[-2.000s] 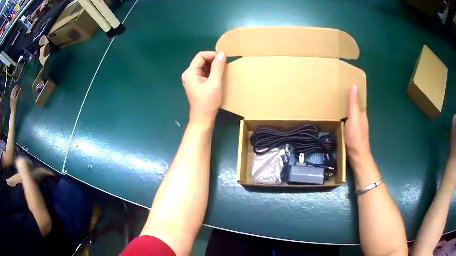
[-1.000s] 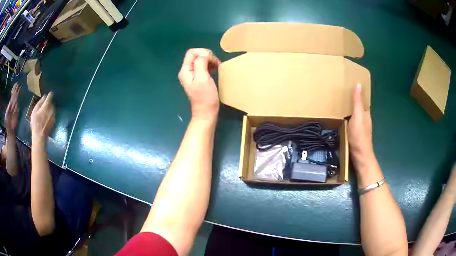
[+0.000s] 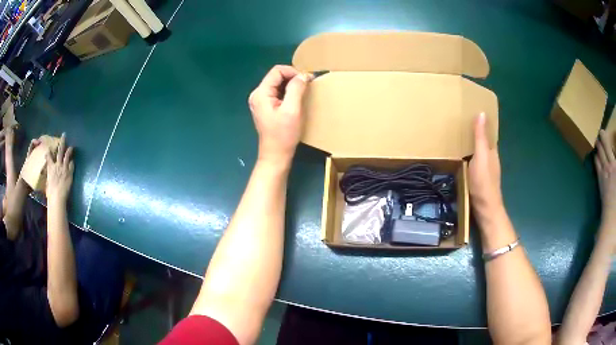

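An open brown mailer box point(image 3: 327, 202) lies on the table before me, its lid point(image 3: 392, 114) and tuck flap point(image 3: 392, 52) laid back flat. Inside are a coiled black cable point(image 3: 385, 180) across the top, a clear plastic bag point(image 3: 365, 220) at lower left and a dark grey power adapter point(image 3: 415, 232) at lower right. My left hand point(image 3: 278, 111) pinches the lid's left corner beside the tuck flap between thumb and fingers. My right hand point(image 3: 483, 172) lies along the box's right side, thumb on the lid's right edge; its fingers are mostly hidden.
Dark-green table point(image 3: 196, 135) with a curved front edge. A closed carton point(image 3: 581, 108) stands at right, with another person's hand point(image 3: 606, 162) beside it. At left, a person's hands point(image 3: 59, 168) are on a small brown box point(image 3: 34, 165). A larger carton point(image 3: 100, 30) stands at upper left.
My left hand, just off the lid's left edge one second ago, is back on its corner. The left neighbour's hands are now on their box, and a hand has come in beside the right carton.
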